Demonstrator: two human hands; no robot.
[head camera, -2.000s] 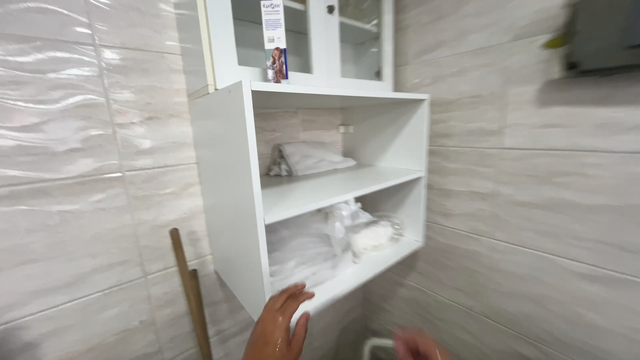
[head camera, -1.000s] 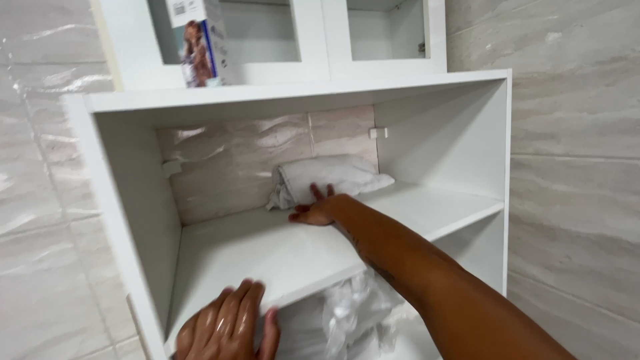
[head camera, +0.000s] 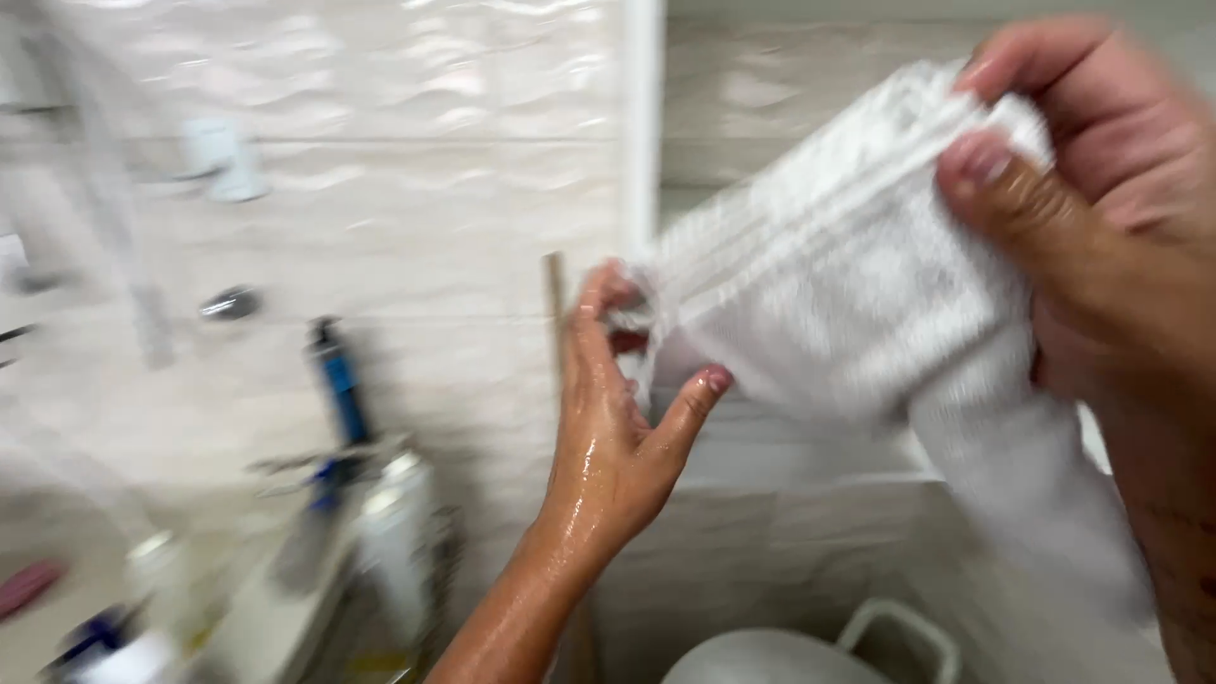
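A folded white cloth (head camera: 836, 285), blurred by motion, spans the space between my two hands. My right hand (head camera: 1073, 180) pinches its upper right corner between thumb and fingers, and part of the cloth hangs down below. My left hand (head camera: 617, 408), its skin wet, is at the cloth's left edge with the fingers behind it and the thumb in front, spread apart. Whether the left fingers grip the cloth cannot be told. Behind the cloth stands the white shelf unit (head camera: 644, 123), mostly hidden.
At the lower left a ledge (head camera: 275, 598) holds a dark bottle with a blue label (head camera: 340, 385), a white bottle (head camera: 399, 541) and other containers. A chrome wall fitting (head camera: 230, 303) sits on the tiles. A wooden stick (head camera: 555, 304) leans nearby; a white rounded object (head camera: 769, 660) is below.
The white cloth, earlier on the upper shelf under my right hand, is now off it and held up. My left hand has left the shelf edge for the cloth. The view has swung left.
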